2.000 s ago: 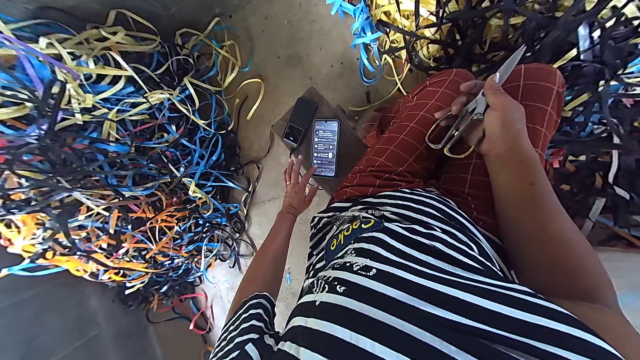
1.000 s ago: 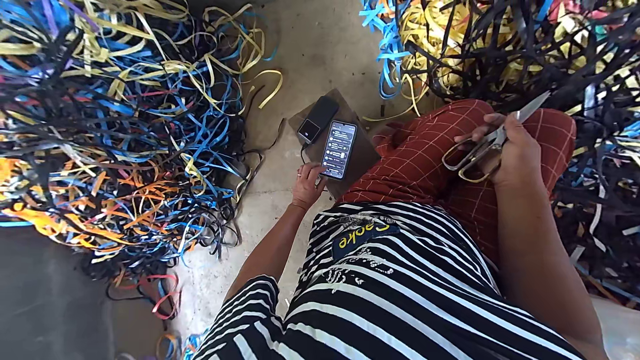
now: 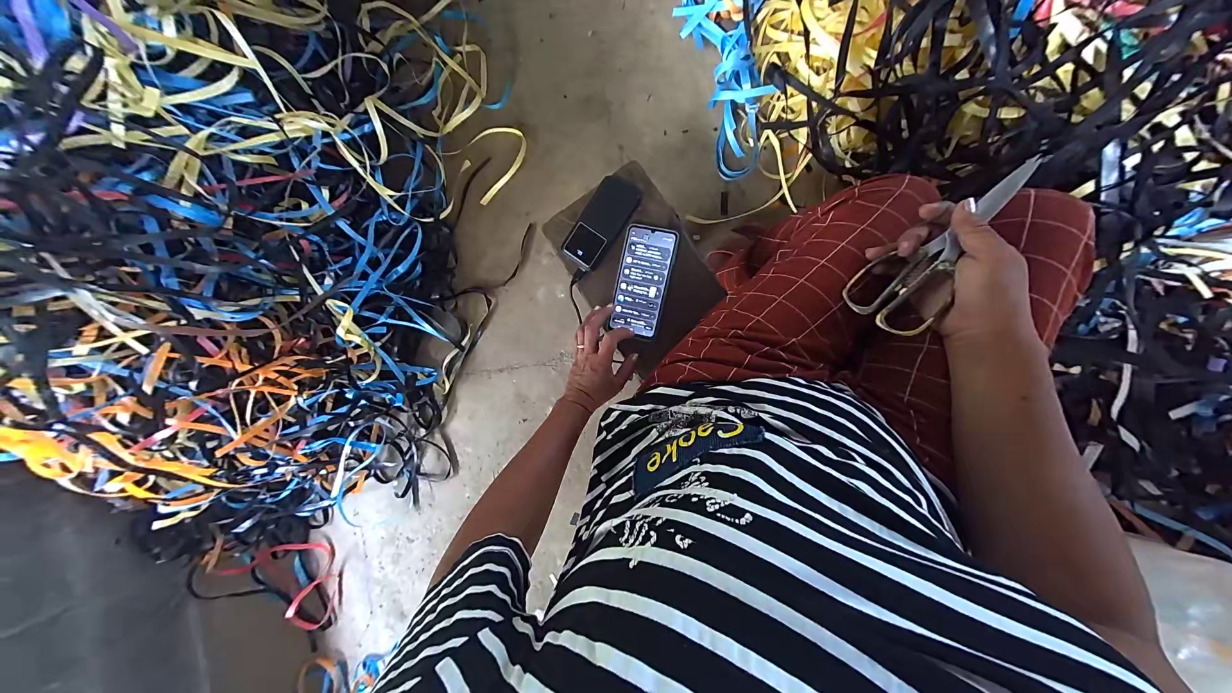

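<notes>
My left hand (image 3: 599, 364) rests at the near end of a smartphone (image 3: 643, 281) with a lit screen, its fingertips at the phone's lower edge. The phone lies on a dark flat board (image 3: 695, 298) on the floor. Beside it on the board is a black device with a small display (image 3: 602, 221), a cable at its near end. My right hand (image 3: 972, 269) holds a pair of metal scissors (image 3: 910, 279) by the handles over my lap, the blades pointing up and to the right.
A large tangled heap of coloured strips (image 3: 241, 241) lies on the left. More strips, yellow, black and blue (image 3: 895, 77), are piled at the upper right and along the right side. Concrete floor (image 3: 577, 87) shows between the heaps. A dark grey surface (image 3: 77, 577) is at the lower left.
My left hand has come to the phone's near end; its fingers were spread beside the board two seconds ago. My right hand still holds the scissors. The view has shifted slightly.
</notes>
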